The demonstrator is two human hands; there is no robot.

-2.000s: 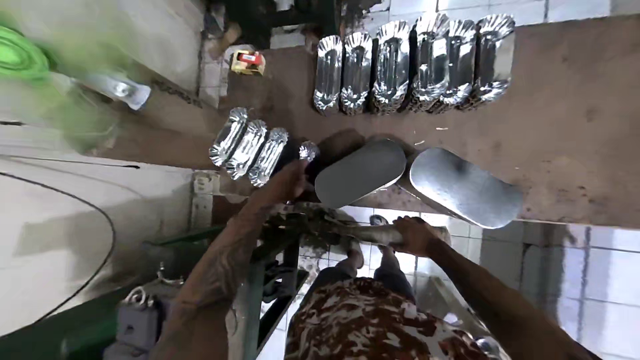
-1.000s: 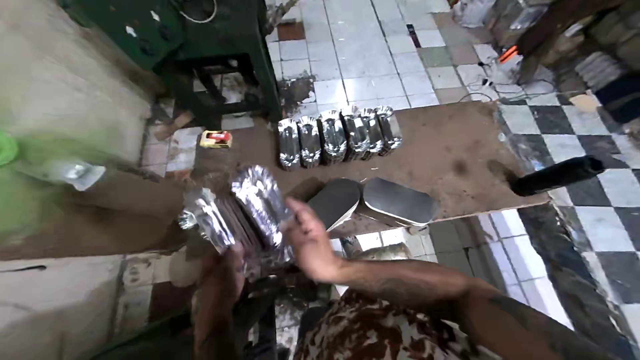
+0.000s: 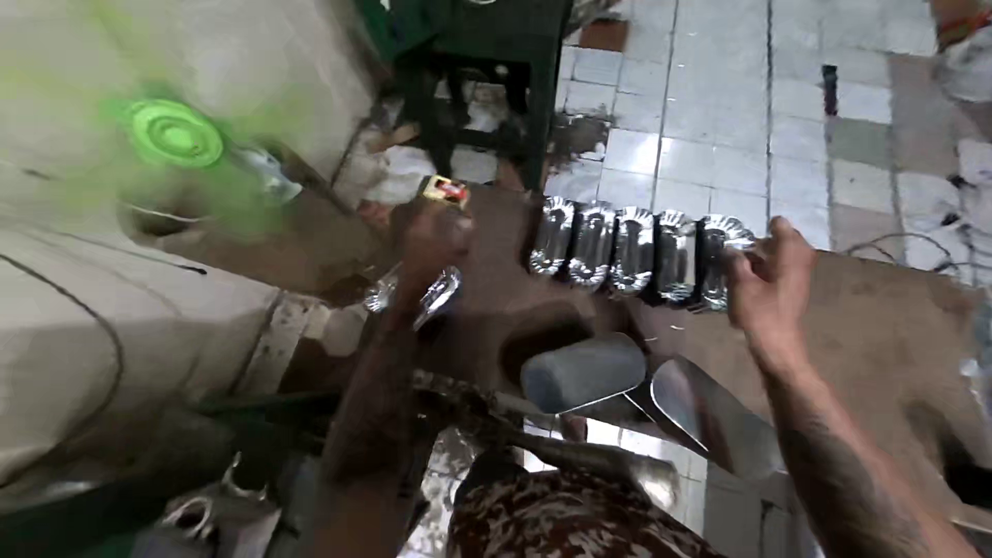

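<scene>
Several stacks of shiny oval foil trays with fluted rims [image 3: 634, 252] stand in a row on the brown work surface. My right hand [image 3: 771, 283] is at the right end of that row, thumb and fingers against the last stack [image 3: 722, 260]; whether it grips the stack is unclear. Blurred, my left hand [image 3: 438, 232] is just below a small yellow and red box [image 3: 446, 191]. More foil trays [image 3: 439, 293] lie partly hidden beside my left wrist. Nearer my body are two rounded-end grey metal plates, one at left [image 3: 585, 373] and one at right [image 3: 717, 418].
A green metal machine frame [image 3: 473, 116] stands beyond the surface. On the left are a pale wall and a bright green round object [image 3: 177, 133]. A metal part with a ring [image 3: 190, 515] is at lower left. Tiled floor [image 3: 705, 101] lies beyond the surface.
A second ago both hands were at the foil trays on the left. My right hand has since moved right to the end of the row, and my left hand is now by the small box.
</scene>
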